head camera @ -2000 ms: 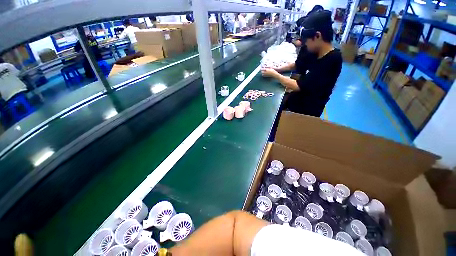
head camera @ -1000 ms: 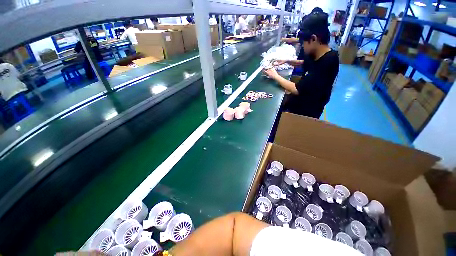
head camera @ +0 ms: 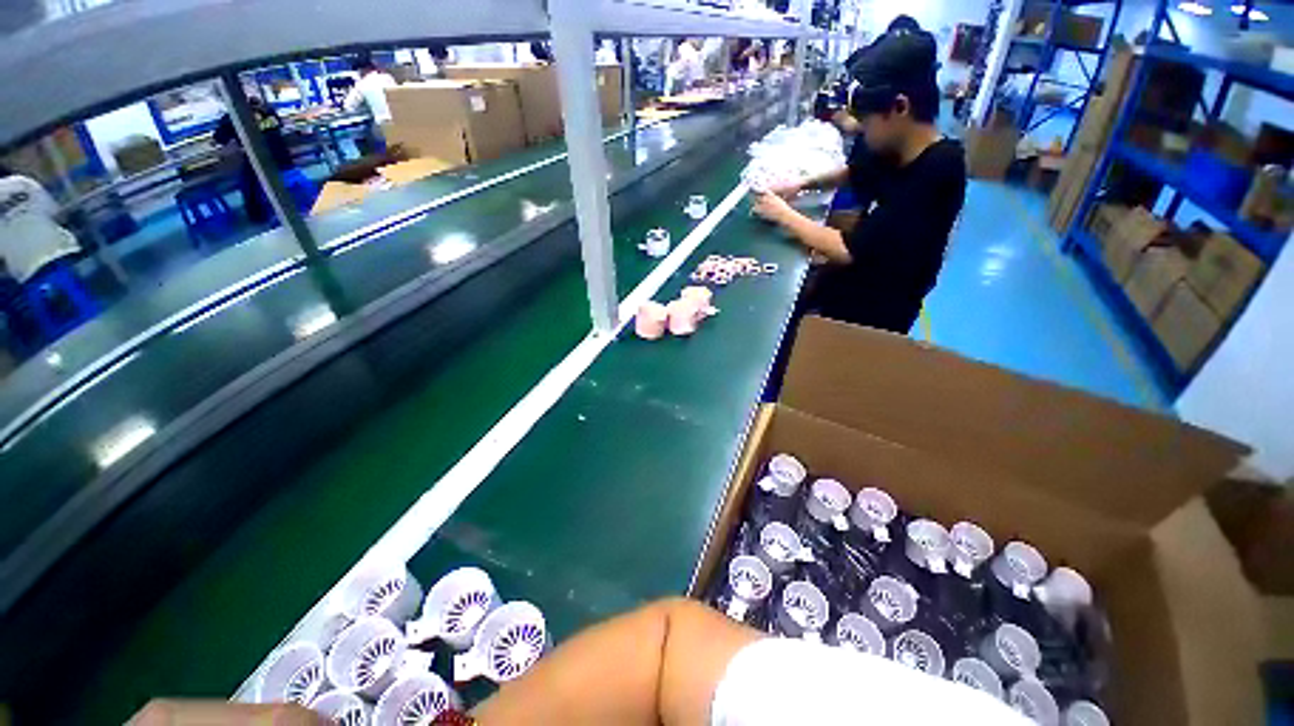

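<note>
Several white grille housings [head camera: 369,655] stand in a cluster on the green bench at the lower left, open ends up, with radial slots inside and short side tabs. A strip of skin, apparently part of my left hand [head camera: 227,713], shows at the bottom edge left of them; its fingers are cut off. My right forearm [head camera: 596,667], in a white sleeve, crosses the bottom with a beaded wrist beside the housings. My right hand is below the picture's edge. Whatever either hand holds is hidden.
An open carton [head camera: 993,411] at the right holds rows of white housings on dark film. Pink housings [head camera: 681,312] and pink rings [head camera: 731,268] lie farther along the bench. Two small units [head camera: 656,243] stand on the belt beyond the pale strip [head camera: 468,489]. Another person [head camera: 908,199] works beyond.
The yellow tip at the lower left is gone, and skin shows at the bottom edge instead. The two units on the belt have moved slightly farther away. The housing cluster looks almost unchanged.
</note>
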